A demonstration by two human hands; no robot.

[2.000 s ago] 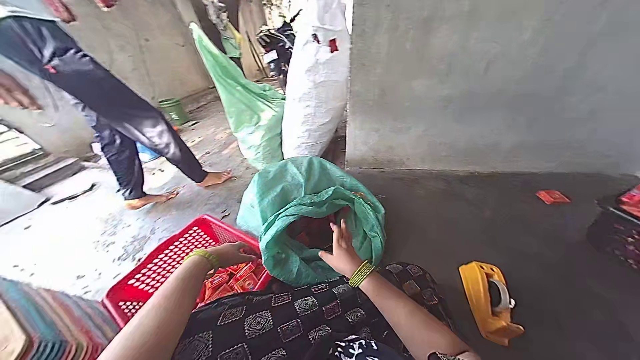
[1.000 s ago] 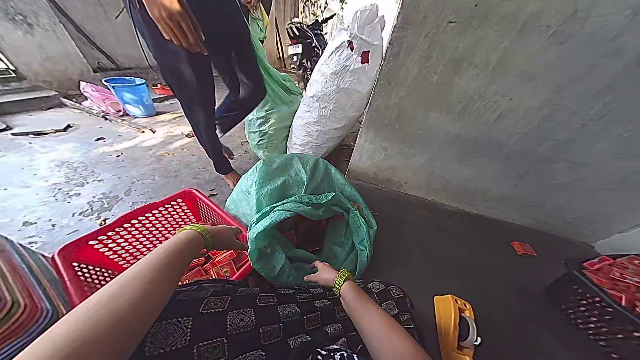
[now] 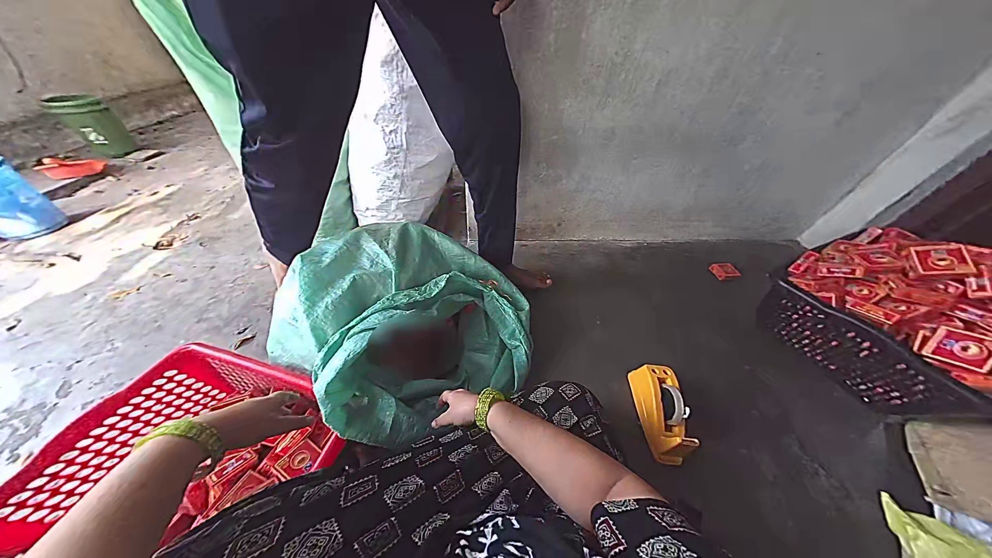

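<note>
A green woven plastic sack (image 3: 341, 291) stands in front of me with its rim rolled back and its mouth toward me; its inside is dark and blurred. My right hand (image 3: 457, 408) is at the near edge of the rim, fingers bent; whether it grips the cloth is unclear. To the left, my left hand (image 3: 267, 417) reaches over a red perforated plastic basket (image 3: 116, 422), just above small red printed packets (image 3: 294, 457), its fingers partly spread and nothing seen in them.
A person in dark trousers (image 3: 484, 132) stands behind the sack, before a white sack (image 3: 395, 147). On the floor at right lie a yellow tape dispenser (image 3: 659, 415) and one red packet (image 3: 725, 270). A black basket (image 3: 837, 349) heaped with packets is farther right. A green bucket (image 3: 93, 128) stands back left.
The person in dark trousers has come from the left to stand right behind the green sack. My right hand has moved from the sack's mouth to its near rim. The view has turned.
</note>
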